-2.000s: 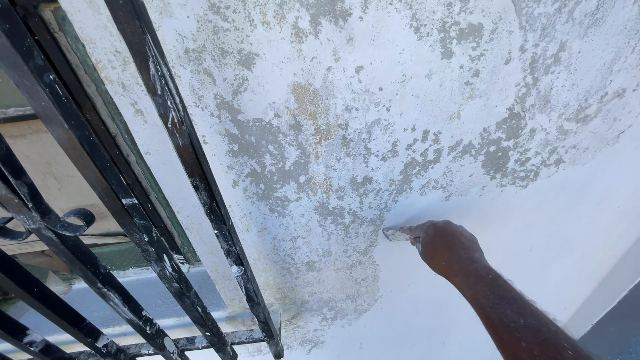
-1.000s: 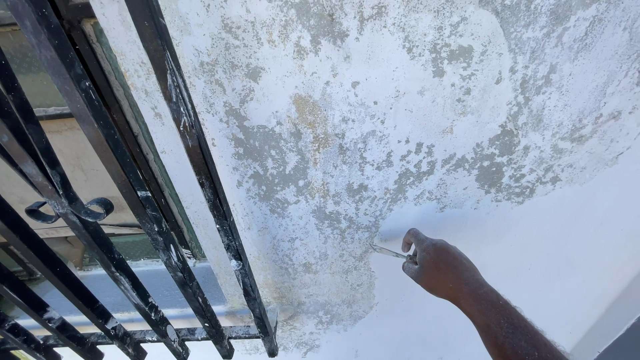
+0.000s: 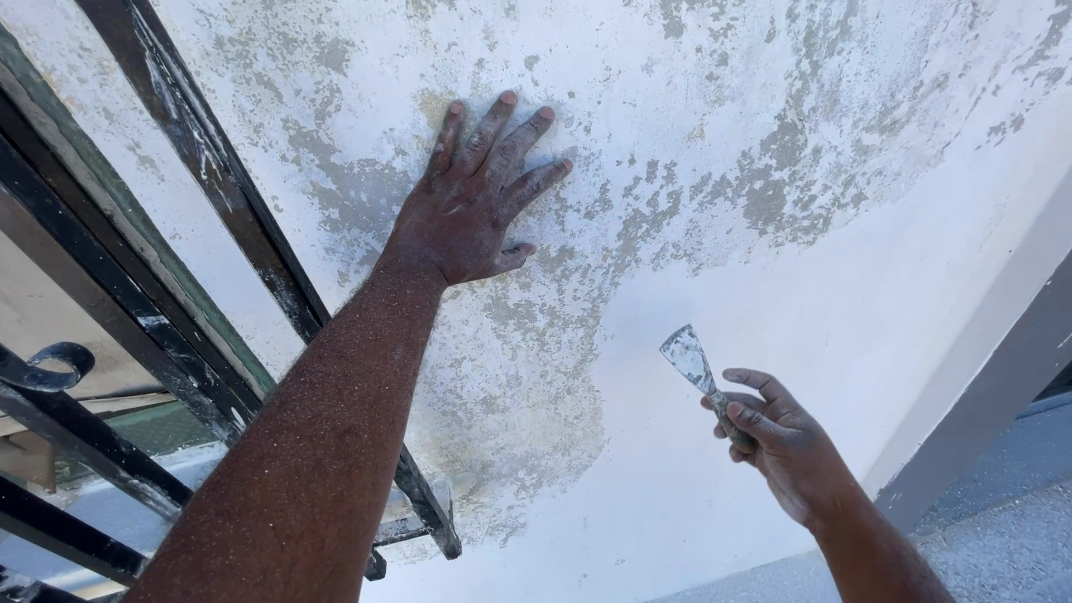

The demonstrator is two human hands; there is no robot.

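My left hand lies flat against the wall with its fingers spread and dust on the skin. Its palm covers part of a scraped, patchy area where grey shows through flaking white paint. Lower right, my right hand grips the handle of a putty knife. The blade points up and to the left, smeared with white residue, in front of the smooth white part of the wall. Whether the blade touches the wall cannot be told.
A black metal window grille with white smears and a scroll stands at the left, partly behind my left forearm. Behind it are a green frame edge and a sill. A grey-painted corner band borders the wall at the right, with speckled ground below.
My left hand has come into view and is laid on the wall. The right hand has moved away from the edge of the patchy area, with the putty knife still in it.
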